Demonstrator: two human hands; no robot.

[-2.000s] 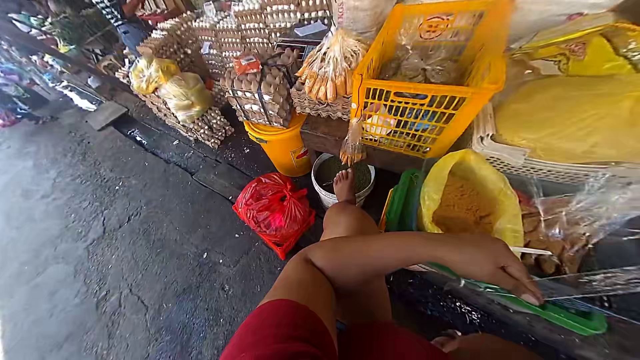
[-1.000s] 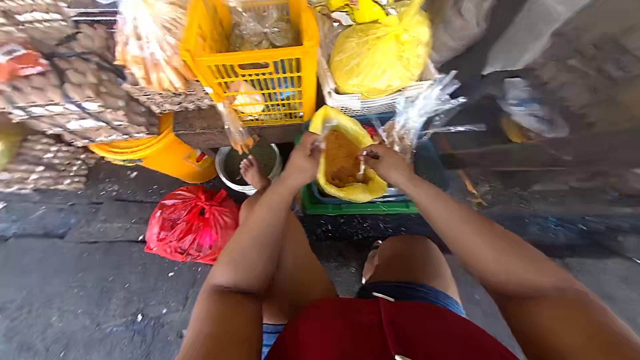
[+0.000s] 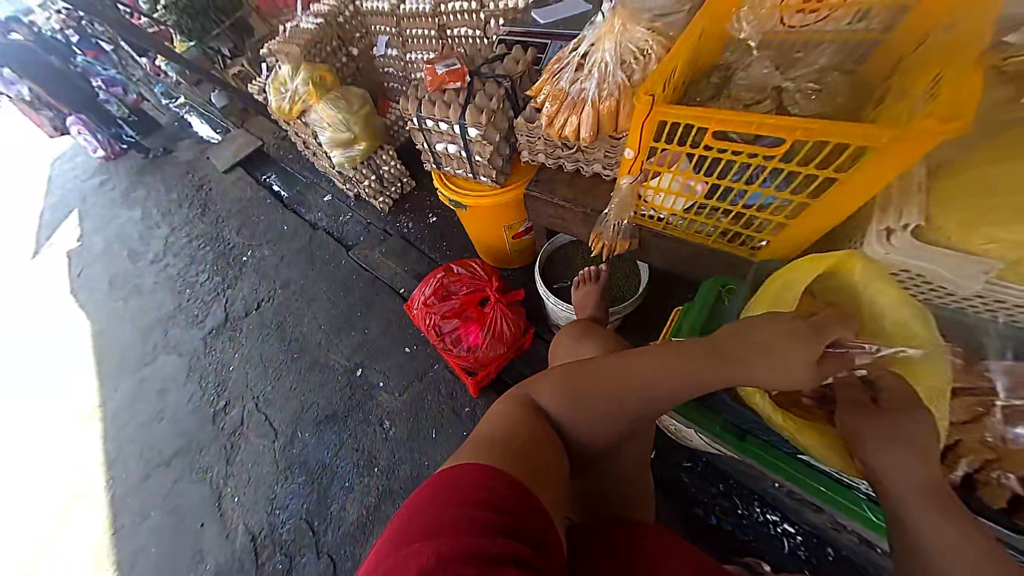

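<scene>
Over a yellow plastic bag of brown powder, my two hands meet at the right. My left hand pinches a small clear plastic bag, which stretches out to the right between the hands. My right hand is just below it with curled fingers, touching the lower side of the same small bag. The powder is mostly hidden by the hands. Filled clear bags with brown contents lie right of the yellow bag.
A yellow crate stands behind, beside hanging bags of orange contents. Egg trays rest on a yellow bucket. My foot is over a white bucket; a red plastic bag sits on the ground.
My hands, apart over the powder one second ago, have come together at the small clear bag. The view has swung left.
</scene>
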